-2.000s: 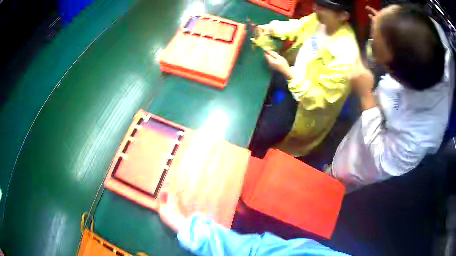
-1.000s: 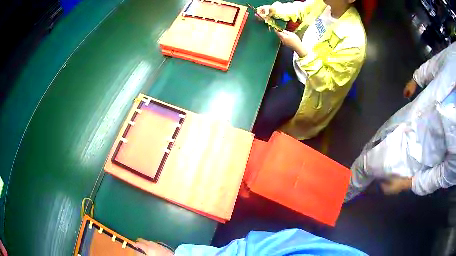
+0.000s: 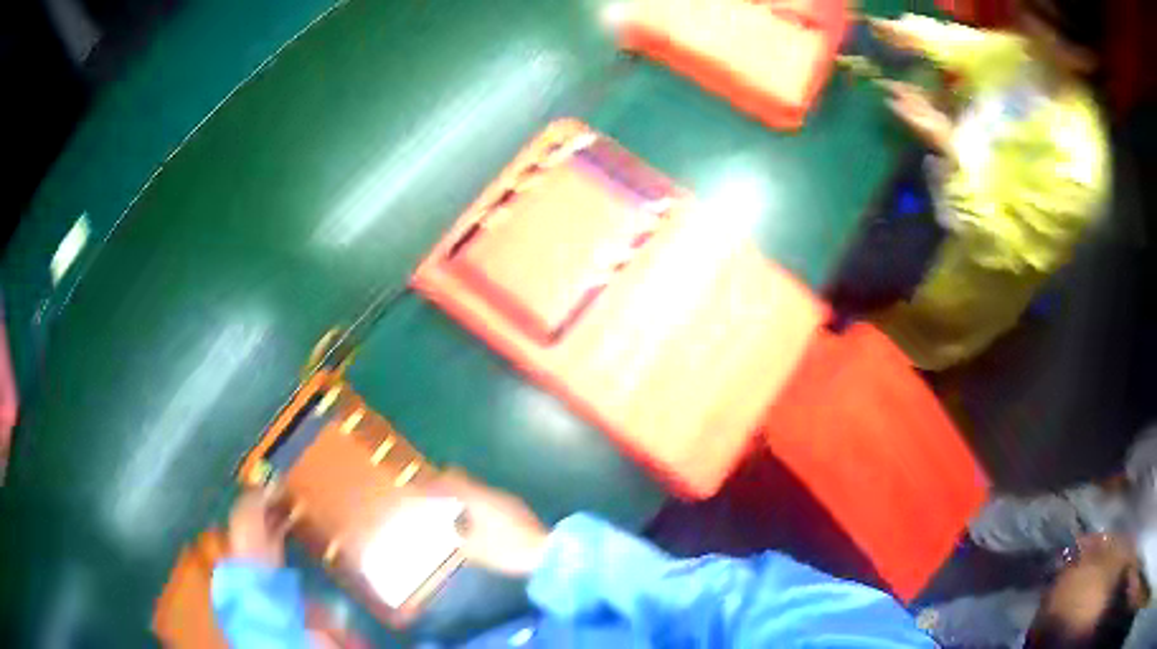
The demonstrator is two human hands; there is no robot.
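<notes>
A display panel (image 3: 349, 450) with a dark border and pale tabs lies on a small orange tray at the lower left, with bright glare on its near end. My left hand (image 3: 258, 526) is at its left edge. My right hand (image 3: 495, 517) is at its right edge, fingers by the near right corner. Blur hides whether my fingers grip the panel or the tray. A large red tray (image 3: 711, 380) lies beyond, with another panel (image 3: 558, 235) in its left part. A rubber band (image 3: 324, 349) lies at the orange tray's far end.
The green bench (image 3: 254, 241) curves around the trays. Another orange tray (image 3: 188, 602) shows at the lower left, and more red trays (image 3: 749, 51) at the top. A red slab (image 3: 882, 444) stands off the bench's right edge. A person in yellow (image 3: 1015, 203) and a white-sleeved person (image 3: 1015, 609) are at right.
The view has swung, so the trays now sit further up and right. My left hand has come into view at the panel. My right hand moved from the red tray to the panel on the orange tray.
</notes>
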